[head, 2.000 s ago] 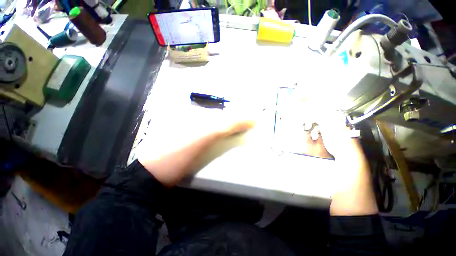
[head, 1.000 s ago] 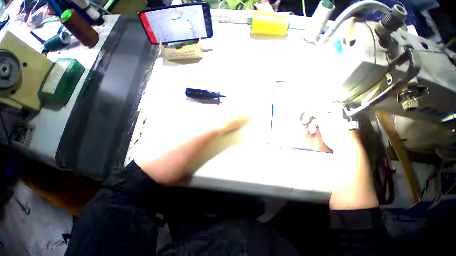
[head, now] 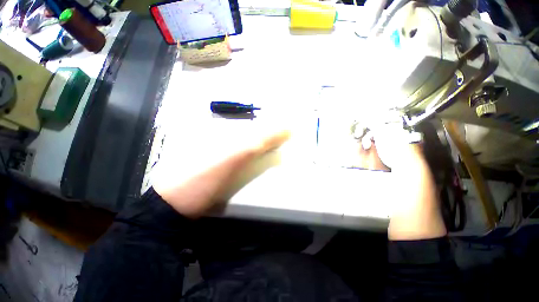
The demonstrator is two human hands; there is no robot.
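Note:
The cream sewing machine head (head: 437,65) is at the right, its needle area washed out by glare. My right hand (head: 393,144) is at the needle area, its fingers mostly lost in the glare beside small shiny metal; I cannot tell what it holds. My left hand (head: 275,141) rests low over the white table left of the slide plate (head: 340,133), its fingertips also washed out. The plate shows as a dark outline. A screwdriver (head: 233,108) with a dark handle lies on the table above my left hand, touched by neither hand.
A phone (head: 198,20) leans on a small box (head: 205,53) at the back. A yellow container (head: 313,15) is right of it. A dark grey strip (head: 118,118), green case (head: 64,94) and brown cone (head: 83,30) are at the left. A wooden strip (head: 473,171) is right of the needle.
The whole view has shifted, so the phone, screwdriver and table sit higher and further left in the picture. My hands keep nearly the same places relative to the table and machine.

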